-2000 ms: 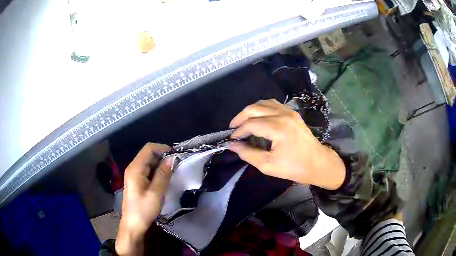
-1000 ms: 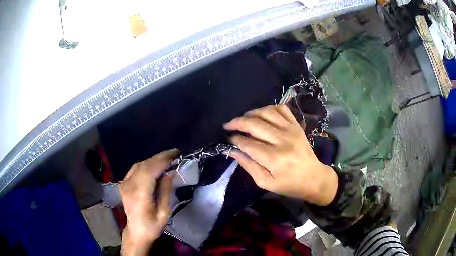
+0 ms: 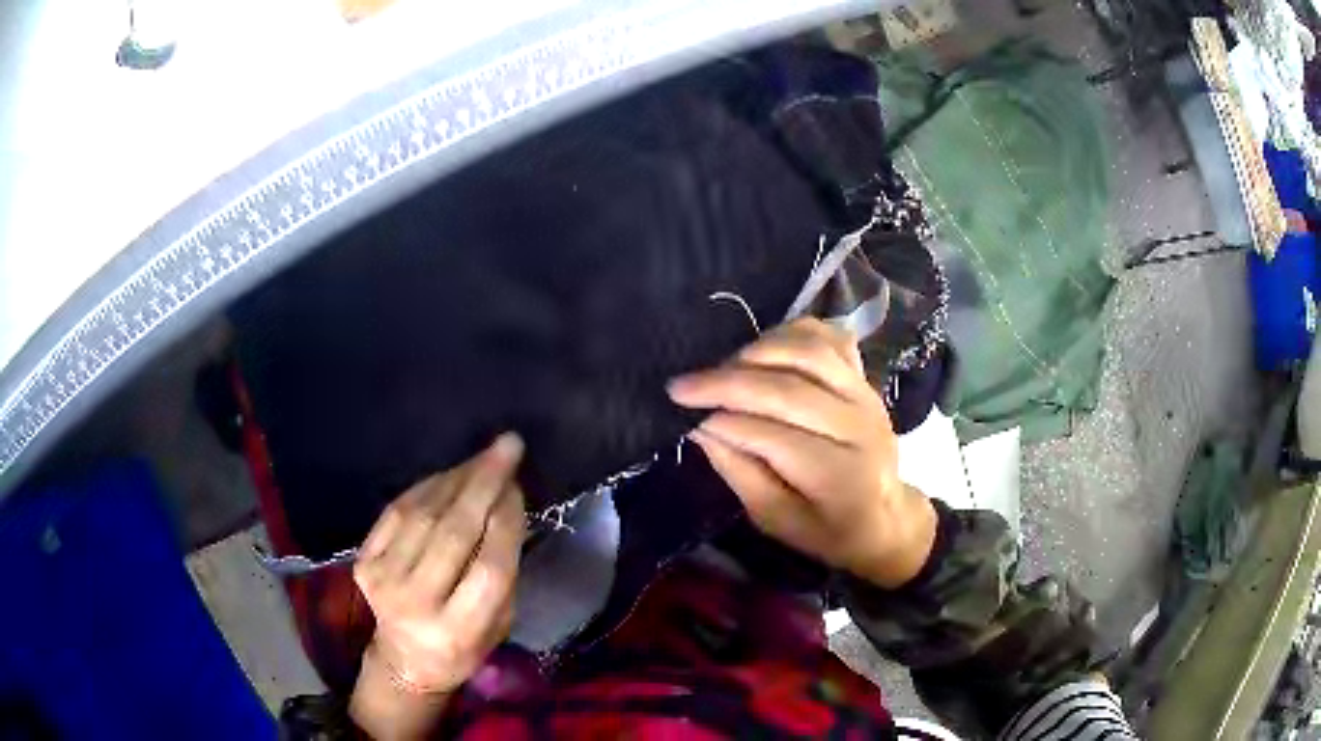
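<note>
The dark denim garment lies spread over my lap, outer side up, below the table edge. Its raw edge with pale loose threads runs between my hands. My left hand rests at this edge, fingers on the dark cloth, thumb hidden. My right hand pinches the garment near the edge between thumb and fingers. Pale grey-white lining cloth shows under the edge. A loose white thread lies on the cloth.
The white table with its ruler tape curves across the upper left. A green cloth is heaped at the right. A blue item is at lower left. A red-and-black patterned cloth covers my lap.
The garment's dark outer side now lies flatter and wider, and less pale lining shows. My left hand has moved down, its fingers now on the cloth. The table edge sits higher in view.
</note>
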